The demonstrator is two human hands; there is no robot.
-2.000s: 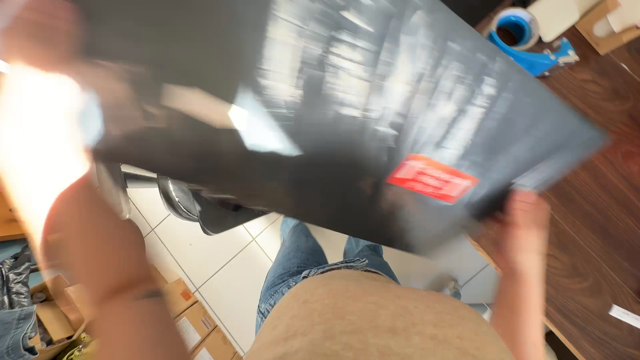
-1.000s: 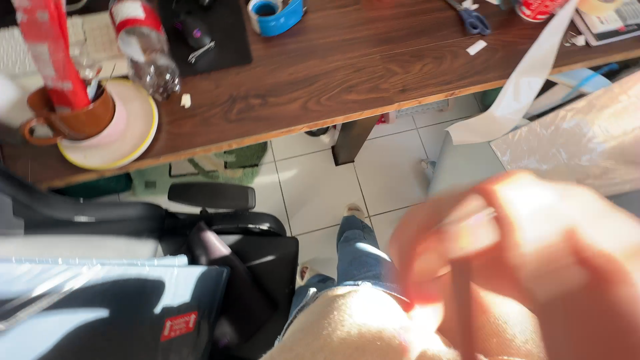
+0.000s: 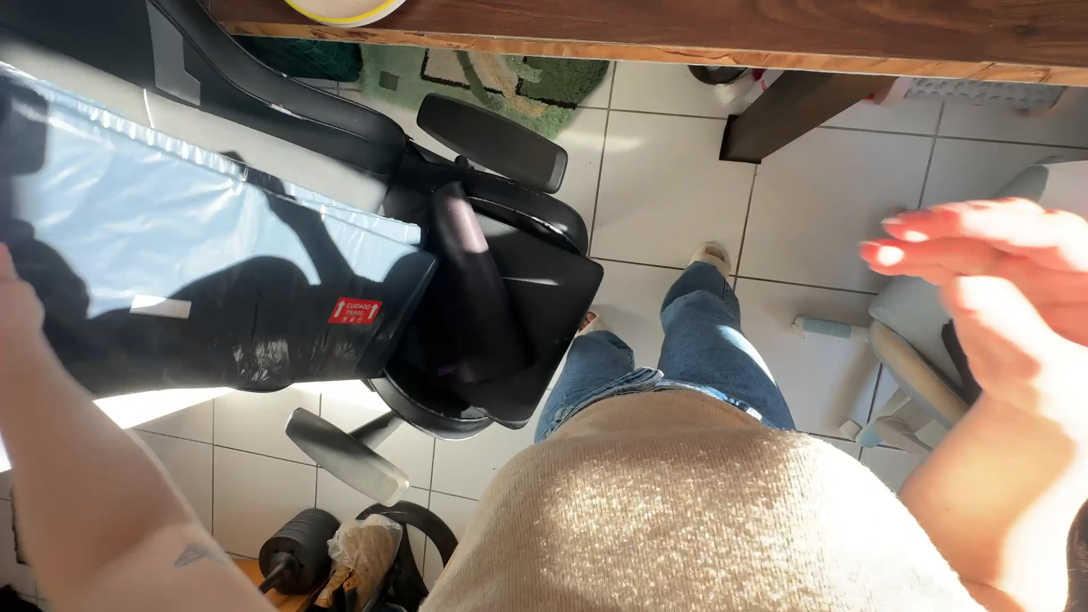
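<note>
A large package wrapped in dark plastic [image 3: 280,340], with a red fragile sticker [image 3: 355,311] near its right end, lies over a black office chair [image 3: 544,289]. My left hand [image 3: 15,306] is at the left frame edge against the package; its fingers are mostly cut off, so its grip cannot be made out. A dark cylindrical object [image 3: 476,280] rests on the chair beside the package. My right hand [image 3: 1011,289] is raised at the right, brightly lit, its fingers bent and close together; whether something is between them cannot be told.
The wooden desk's edge [image 3: 680,53] runs along the top, with a plate rim [image 3: 344,12] on it. Chair armrests [image 3: 493,140] stick out. Below are a dark table leg [image 3: 790,119], a green rug [image 3: 399,76], a dumbbell [image 3: 299,551] and a grey-blue piece of furniture [image 3: 918,331].
Two seconds ago both hands held the dark package up in front of me; now it lies on the chair at the left. The view has swung away from the desk top.
</note>
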